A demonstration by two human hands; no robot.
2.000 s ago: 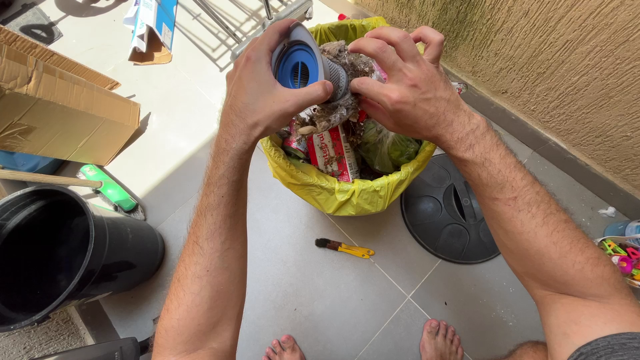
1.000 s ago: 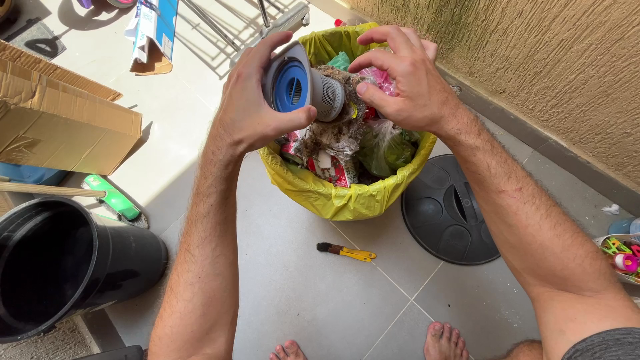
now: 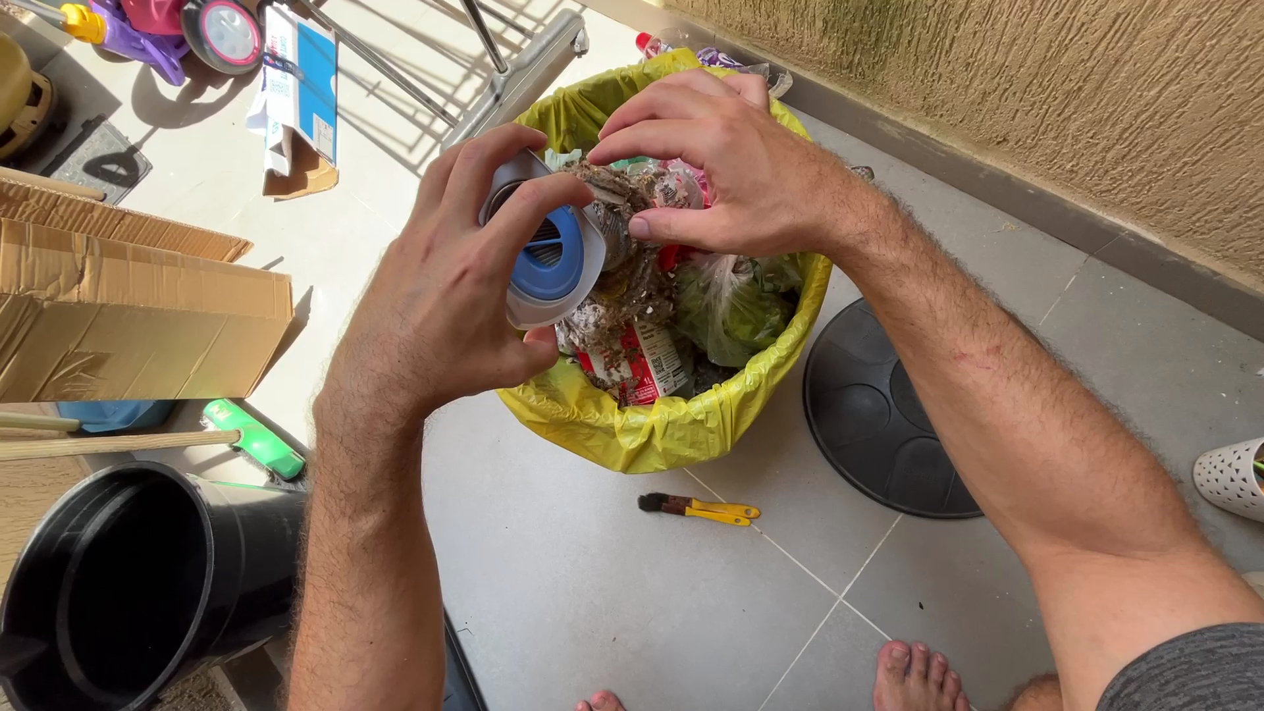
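My left hand [image 3: 454, 267] grips a vacuum cleaner filter with a blue centre [image 3: 553, 259] and a pale rim, tilted over the trash bin with a yellow liner [image 3: 662, 439]. Grey-brown dust and fluff [image 3: 627, 212] lie on and beside the filter's far side. Close to that fluff, my right hand [image 3: 711, 168] has its fingers apart; whether a fingertip touches the fluff I cannot tell. In the bin are a red and white carton [image 3: 647, 365] and a knotted plastic bag with green contents [image 3: 736, 306]. A yellow-handled brush [image 3: 699, 509] lies on the floor in front of the bin.
A round black lid [image 3: 879, 425] lies right of the bin, near the textured wall [image 3: 1037, 128]. On the left stand a black bucket [image 3: 138, 583], a cardboard box [image 3: 138, 316] and a green broom head [image 3: 255, 439]. A metal rack [image 3: 518, 84] stands behind the bin.
My left hand has turned the filter, and its fingers now reach over the rim. The filter's mesh side, plain to see a second ago, is mostly hidden. My right hand remains over the bin.
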